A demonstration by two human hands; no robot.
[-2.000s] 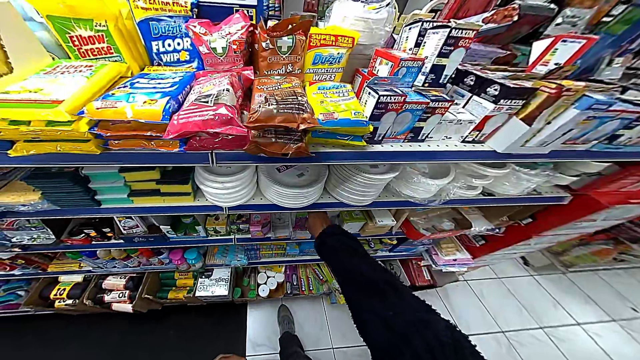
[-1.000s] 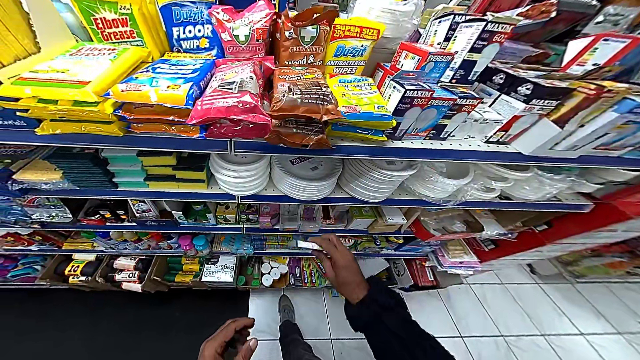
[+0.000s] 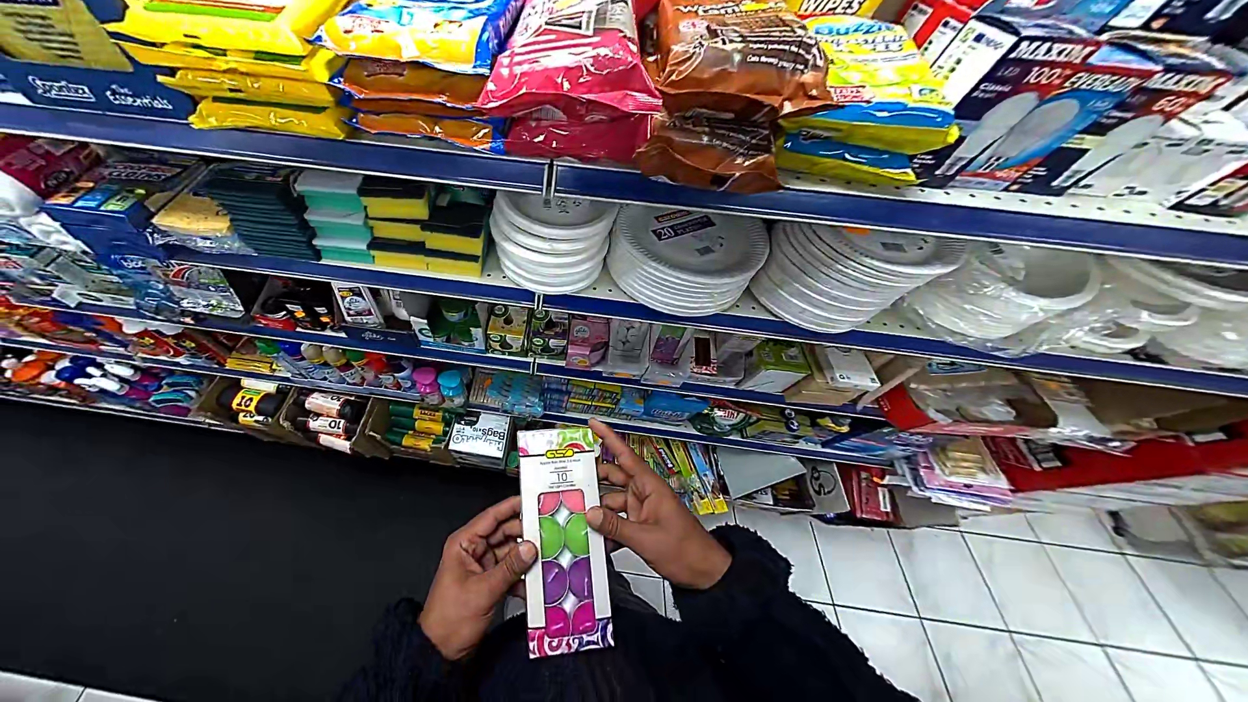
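A narrow white box of tealight candles (image 3: 565, 536) is held upright between both hands, low in the middle of the view. Through its window show pink, green and purple candles. My left hand (image 3: 480, 570) grips its left edge, the thumb on the front. My right hand (image 3: 655, 522) holds the right edge with its thumb on the front, the index finger extended by the top corner. Beyond the box, small boxed goods (image 3: 588, 343) stand on a lower shelf.
Shelves with blue edges (image 3: 663, 317) cross the view, holding wipes packs (image 3: 575, 68), foam plates (image 3: 687, 253), sponges (image 3: 395, 229) and light bulb boxes (image 3: 1043, 107). Bin bag rolls (image 3: 327, 419) sit in cartons low down. Below are a black mat (image 3: 224, 575) and white floor tiles (image 3: 907, 595).
My right hand was reaching into the lower shelves, then came back out with a light-coloured item. Now both hands are on the candle box. The view has moved closer to the shelves.
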